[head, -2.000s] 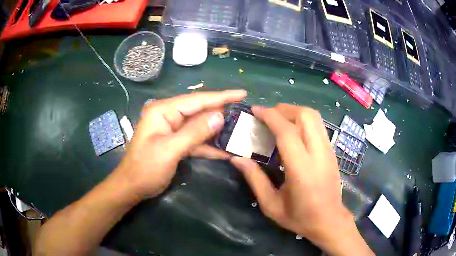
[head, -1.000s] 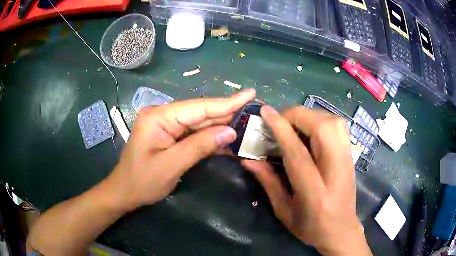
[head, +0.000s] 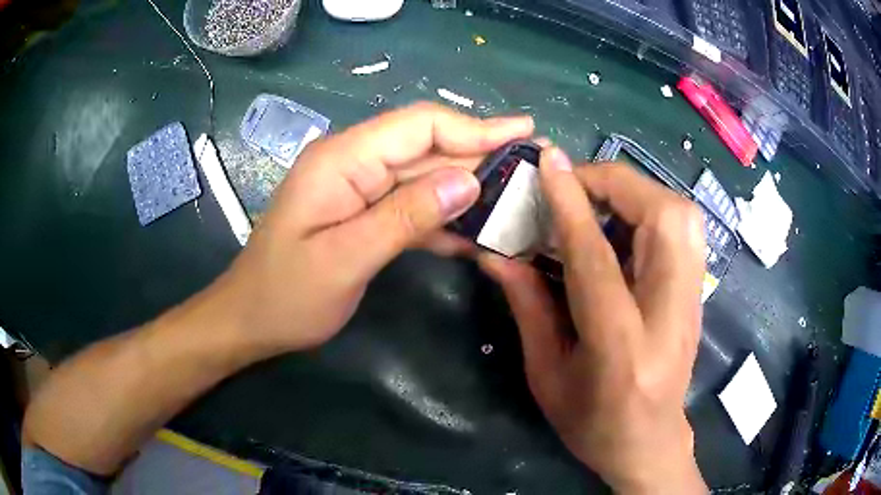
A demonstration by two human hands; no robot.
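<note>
My left hand (head: 357,208) and my right hand (head: 613,300) hold a dark phone housing (head: 495,180) between them, above the mat. A pale silvery backing of a display module (head: 514,215) shows in the housing. My left thumb presses on the housing's left end. My right fingers lie over the right part of the module and hide much of it. Red marks show at the dark end beside the module.
Screw cup (head: 241,21), keypad (head: 164,174), white strip (head: 222,189) and clear cover (head: 283,128) lie left. Right are a front housing (head: 633,153), white paper (head: 766,220), white card (head: 748,398), red tool (head: 717,120) and black stick (head: 800,416). A phone tray (head: 618,53) stands behind.
The view has tilted down, so bench items sit higher in the picture and floor shows at the bottom. Both hands still hold the housing. The clear cover and front housing are less covered by the hands.
</note>
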